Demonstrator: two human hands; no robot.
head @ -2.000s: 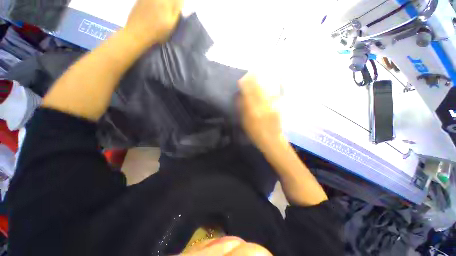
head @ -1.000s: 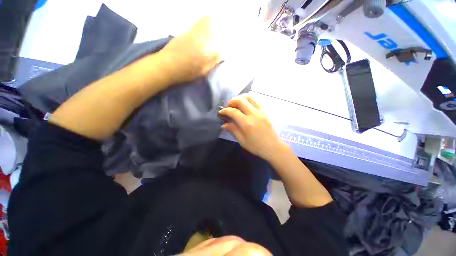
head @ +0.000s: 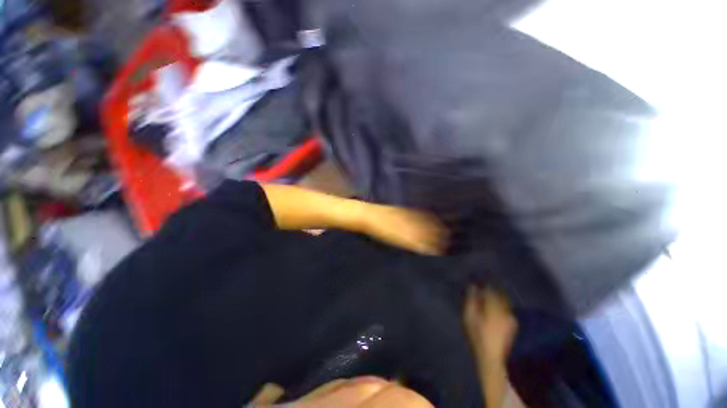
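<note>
The dark grey garment [head: 510,119] is spread wide across the upper middle and right, over the white table [head: 677,48] and down over its front edge. My left hand [head: 418,231] is blurred and lies against the garment's dark lower folds above my lap. My right hand [head: 490,315] is lower and to the right, also blurred, with its fingertips up at the dark cloth. The fingers are too blurred to show whether either hand grips the cloth. The sewing machine is out of view.
A red basket [head: 127,151] stands at the upper left, with white cut pieces [head: 211,103] and grey cloth in it. Blurred heaps of mixed cloth [head: 80,239] lie beyond it at the far left. The table's grey-blue front edge [head: 626,347] runs at lower right.
The view has swung left, bringing the basket in and taking the machine and phone out. The garment is more spread out. Both hands have moved from above the table down near my lap.
</note>
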